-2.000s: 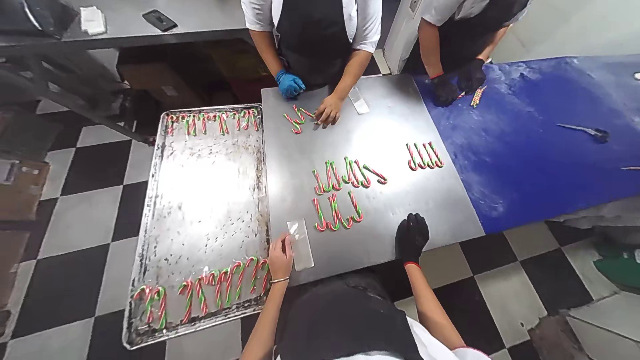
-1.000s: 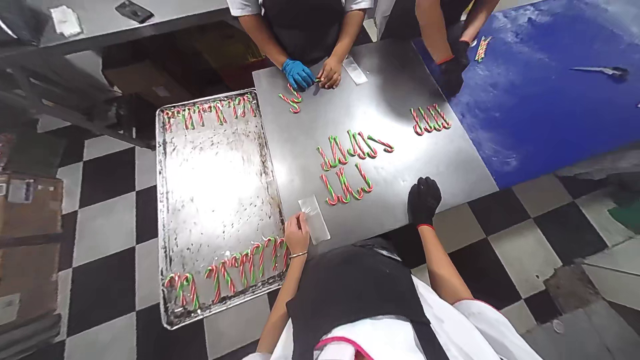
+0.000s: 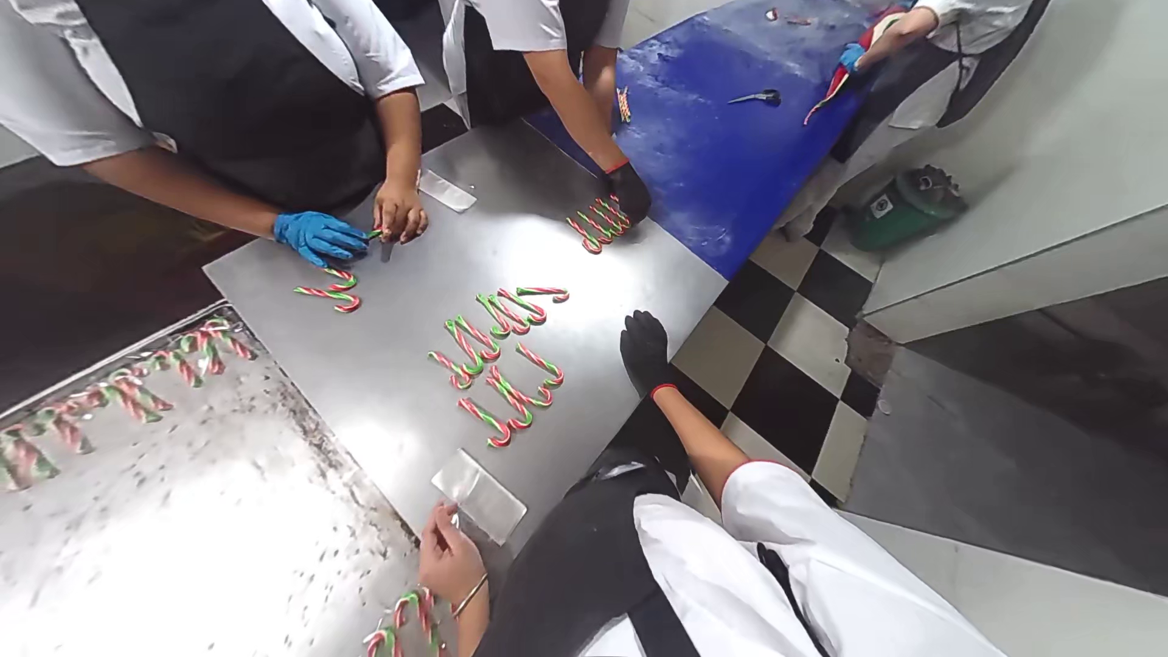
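My bare left hand (image 3: 449, 554), a bracelet at its wrist, is at the near edge of the steel table (image 3: 383, 383). Its fingertips pinch the corner of a clear plastic bag, beside a stack of clear plastic bags (image 3: 480, 495). My right hand (image 3: 645, 351), in a black glove, lies on the table's right edge, fingers together and holding nothing that I can see. Between and beyond my hands are two rows of red, green and white candy canes (image 3: 500, 336). A tray (image 3: 228, 511) to the left holds wrapped candy canes (image 3: 128, 394).
Opposite, a person's blue-gloved hand (image 3: 321, 239) and bare hand work near two candy canes (image 3: 333, 294). Another person's black-gloved hand (image 3: 628, 193) touches more canes. Scissors (image 3: 756, 97) lie on the blue table (image 3: 712, 119), where a third person handles striped candy. A green bin (image 3: 903, 208) stands right.
The view has swung strongly to the right. The co-worker's black-gloved hand has moved from the blue table's edge to the separate group of candy canes. My right hand still rests at the table edge.
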